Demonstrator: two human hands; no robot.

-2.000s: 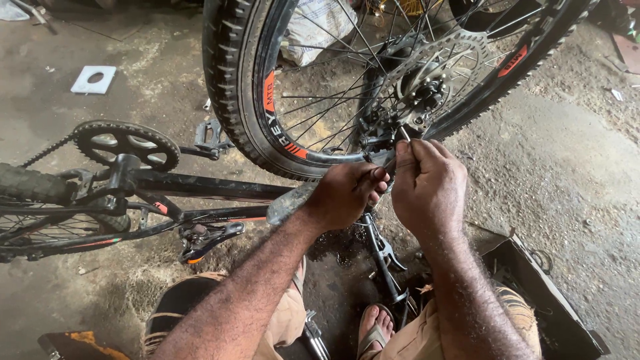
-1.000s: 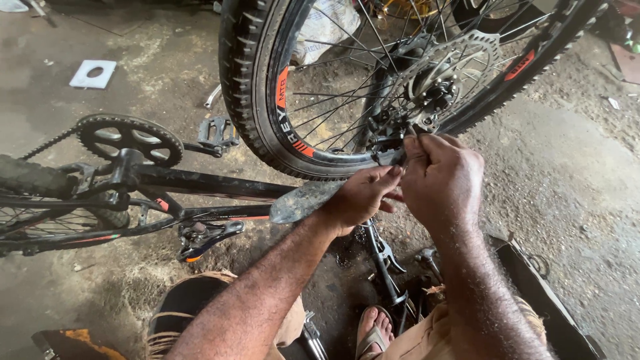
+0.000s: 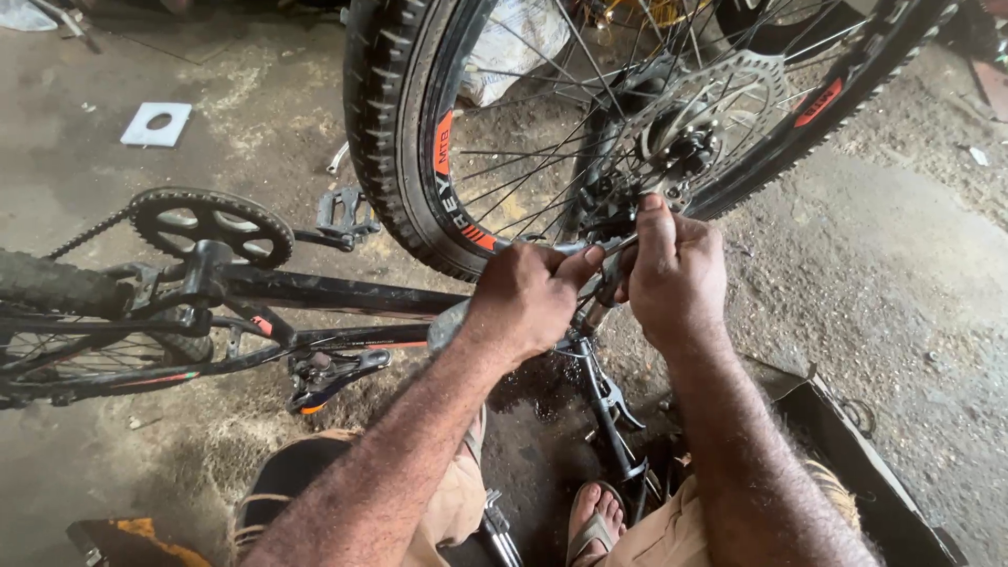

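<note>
The black bicycle lies with its front wheel [image 3: 409,134] raised before me, a toothed disc brake rotor [image 3: 760,87] at its hub. Below the rotor, near the dark brake caliper and fork end, my right hand [image 3: 677,272] has its fingers curled, thumb up by the caliper. Just left of it, my left hand [image 3: 528,299] is closed with its thumb against a thin metal piece [image 3: 622,242] that runs between both hands. What my right fingers grip is mostly hidden. The bicycle frame [image 3: 339,291] stretches left from behind my left wrist.
The chainring [image 3: 213,224] and a pedal [image 3: 342,216] stand left of the wheel, the saddle [image 3: 335,378] below. The handlebar [image 3: 602,402] with its brake lever reaches toward my sandalled foot. A dark open box [image 3: 874,465] is at lower right, a white square piece [image 3: 156,124] at upper left.
My left hand, lower and with its fingers looser one second ago, is now closed at the thin metal piece. My right hand remains by the caliper, its thumb now pointing up.
</note>
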